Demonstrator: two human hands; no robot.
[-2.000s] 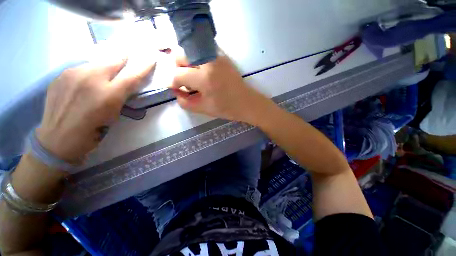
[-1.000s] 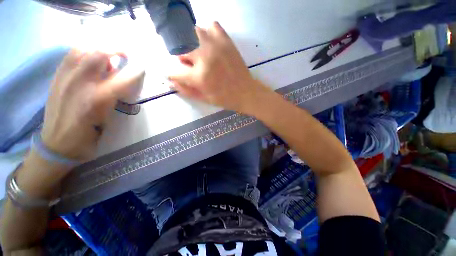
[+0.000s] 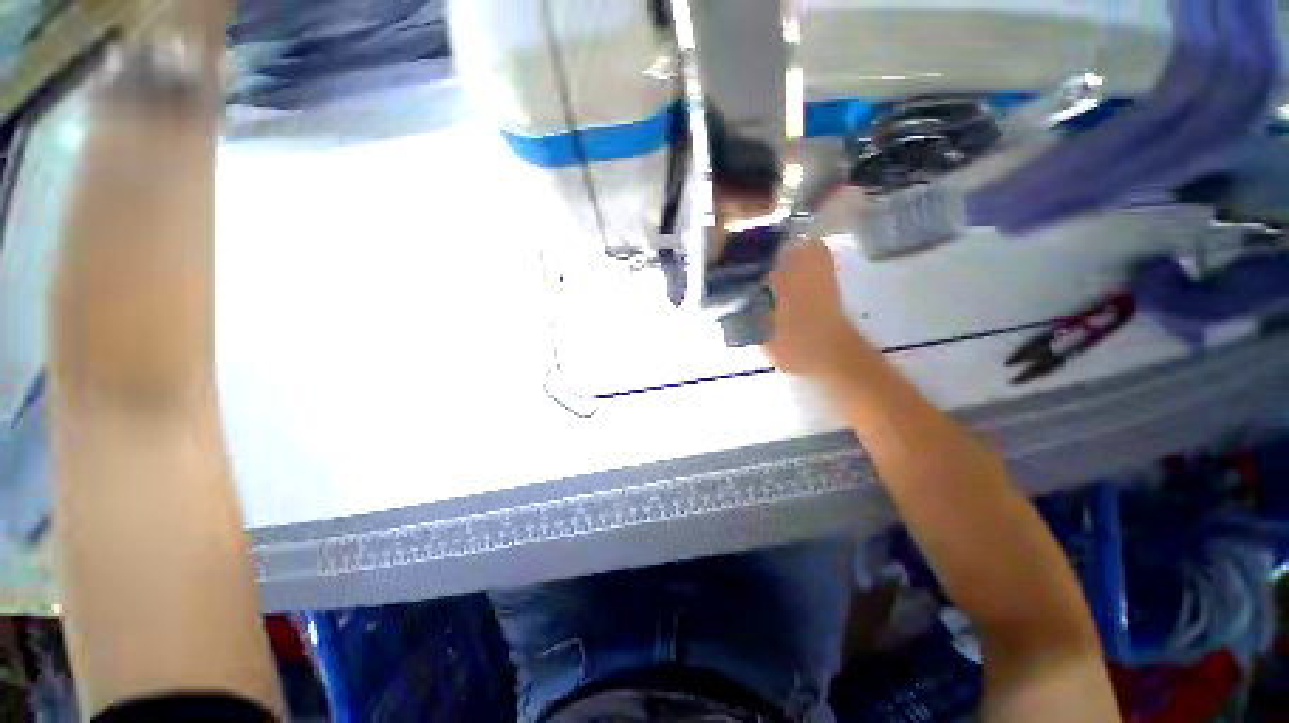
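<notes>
The white machine head with a blue stripe (image 3: 601,134) stands above the bright white table (image 3: 382,353). The grey cylindrical attachment (image 3: 746,319) hangs below it. My right hand (image 3: 809,304) is blurred just right of the attachment, its fingers partly hidden by the machine; I cannot tell whether it holds anything. My left arm reaches up along the left side, and my left hand (image 3: 198,26) is mostly cut off by the top edge; its fingers do not show. No work piece is clearly visible under the needle area, which is overexposed.
Red-handled snips (image 3: 1072,339) lie at the right. Purple-blue strips (image 3: 1131,141) hang at the upper right, with more fabric (image 3: 1202,304) below. Dark grey-blue fabric (image 3: 339,43) is at the top left. A ruler band (image 3: 594,520) runs along the front edge; blue crates (image 3: 382,664) are below.
The view has shifted up, showing more of the machine head. My left hand has left the sewing area and reached far forward; my right hand has moved closer beside the grey attachment.
</notes>
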